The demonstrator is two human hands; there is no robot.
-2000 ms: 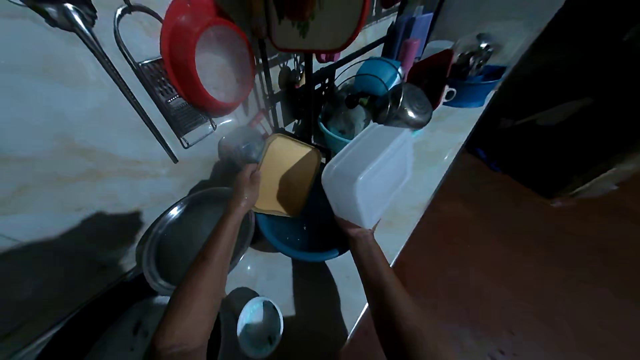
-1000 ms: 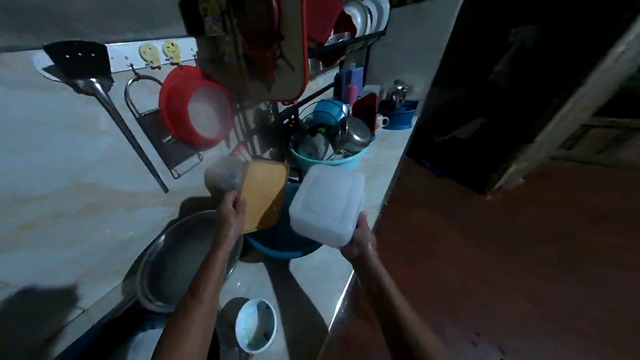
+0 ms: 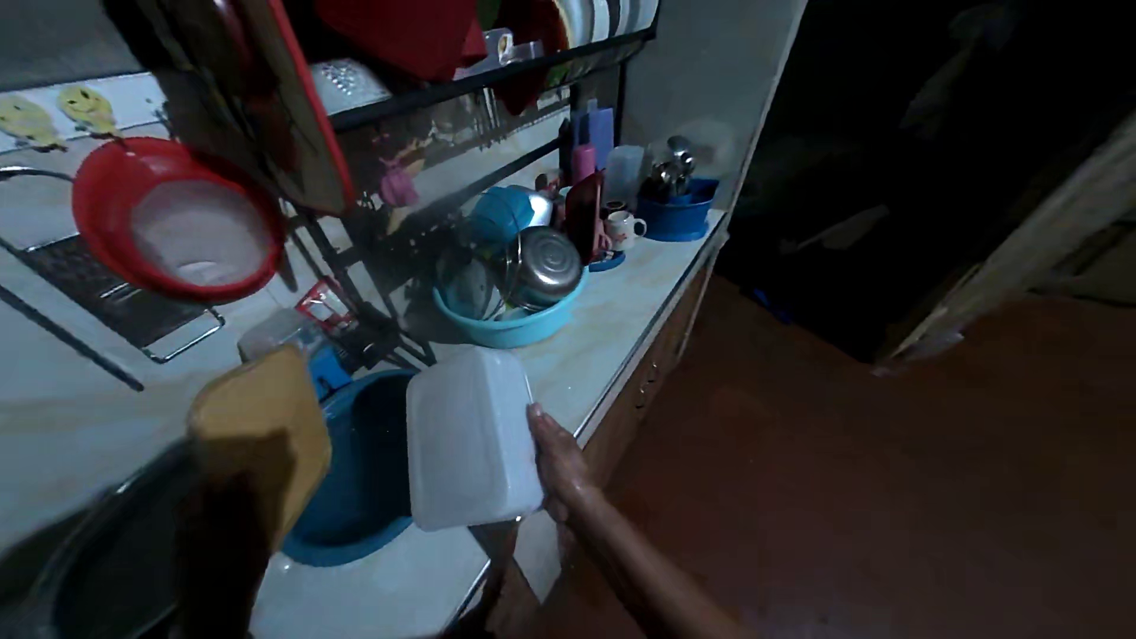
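My right hand (image 3: 561, 461) grips the right side of a translucent white plastic container (image 3: 466, 439), its flat face turned up toward me. My left hand (image 3: 226, 506), dark and in shadow, holds a yellowish rectangular lid or tray (image 3: 271, 435) upright at the lower left; its fingers are hard to make out. Behind and between the two pieces sits a blue plastic basin (image 3: 364, 470) on the tiled counter (image 3: 373, 590). A dark-looking metal pan (image 3: 111, 559) lies at the far lower left, partly hidden by my left forearm.
A turquoise basin (image 3: 519, 333) of washed-looking pots stands farther along the counter, near a white mug (image 3: 624, 229) and a blue utensil holder (image 3: 676, 213). A red strainer (image 3: 177, 222) and a grater (image 3: 115, 293) hang on the left wall. A dish rack (image 3: 497, 80) is above.
The view has swung and come closer to the counter's far end. Both hands still hold their pieces; the container and the yellowish piece are farther apart than two seconds ago.
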